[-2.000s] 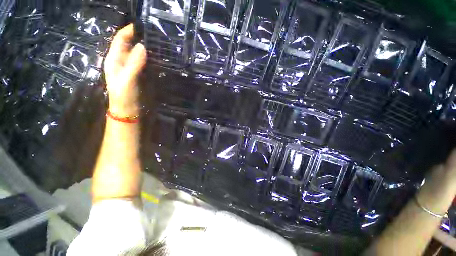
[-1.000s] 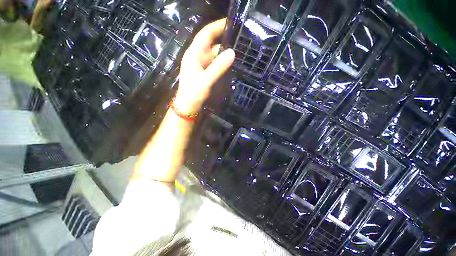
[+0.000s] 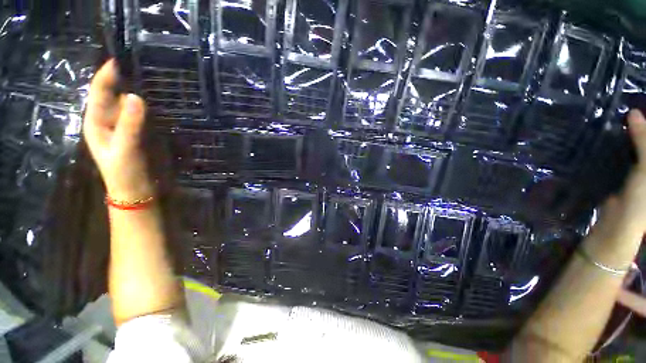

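A large glossy black blister tray (image 3: pixel 319 149) with rows of rectangular pockets and bright glare fills most of the view. My left hand (image 3: pixel 117 135) is at its left edge, with the thumb on the near side and the other fingers around the edge, partly hidden. My right hand (image 3: pixel 636 159) is at the tray's right side, cut off by the picture's edge, and its grip cannot be made out. No small part shows at the fingertips.
More glossy black trays (image 3: pixel 53 78) lie to the left, beyond my left hand. Blurred pale structures (image 3: pixel 78 330) show at the lower left. A green surface shows at the top right corner. My white clothing is at the bottom.
The view swung right, then back left. My left hand stays at the tray's left edge and now appears farther left and lower. My right hand, out of view a second ago, shows again.
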